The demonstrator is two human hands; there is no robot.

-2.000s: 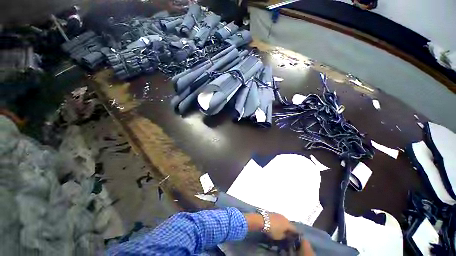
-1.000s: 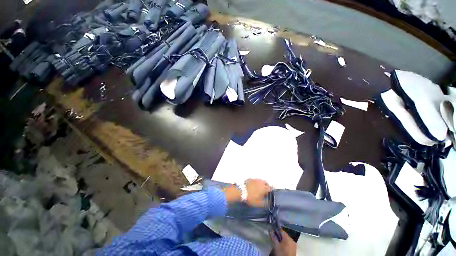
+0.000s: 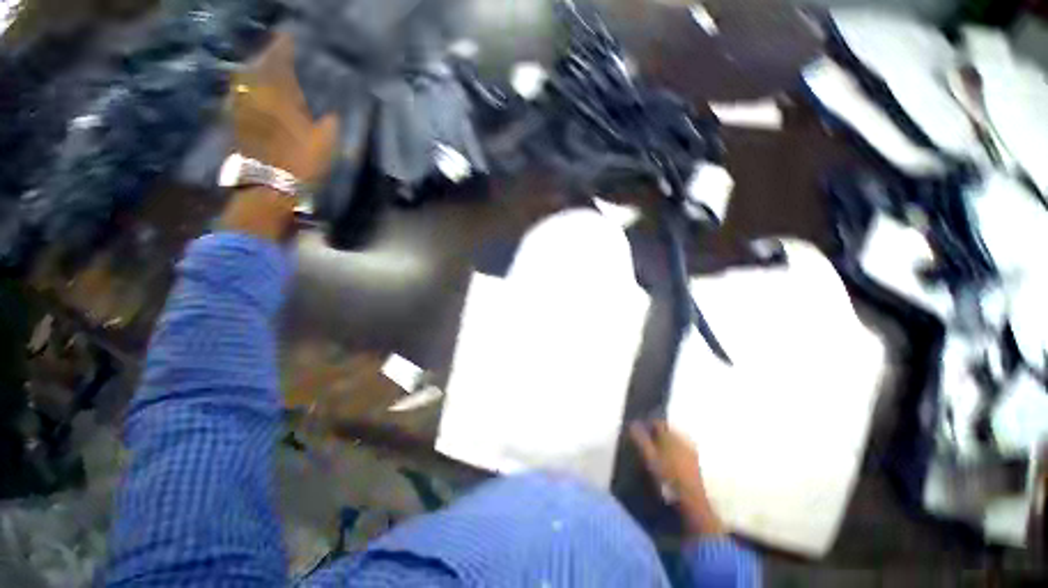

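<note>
My left hand [image 3: 276, 121], with a watch at the wrist, reaches to the upper left over the rolled grey-blue bundles [image 3: 431, 126]. It is blurred, and whether it grips a bundle is hidden. My right hand [image 3: 672, 459] is low in the view, between two white-topped stacks of cut panels, its fingers apart with nothing seen in them. The left panel stack [image 3: 552, 333] and the right panel stack [image 3: 776, 391] lie flat. A dark strip [image 3: 678, 276] runs down between them from the tangled tie strips [image 3: 621, 103].
More blurred bundles are heaped at far left [image 3: 92, 149]. White-topped panel stacks [image 3: 908, 92] and dark strips [image 3: 845, 218] lie at right. Small paper scraps [image 3: 402, 371] lie near the table's worn front edge. Loose scraps are heaped below at lower left.
The tied bundle that both hands worked on over the panel stacks is gone from there. My left hand has moved up and left to the bundles; my right hand has stayed low. The view has shifted.
</note>
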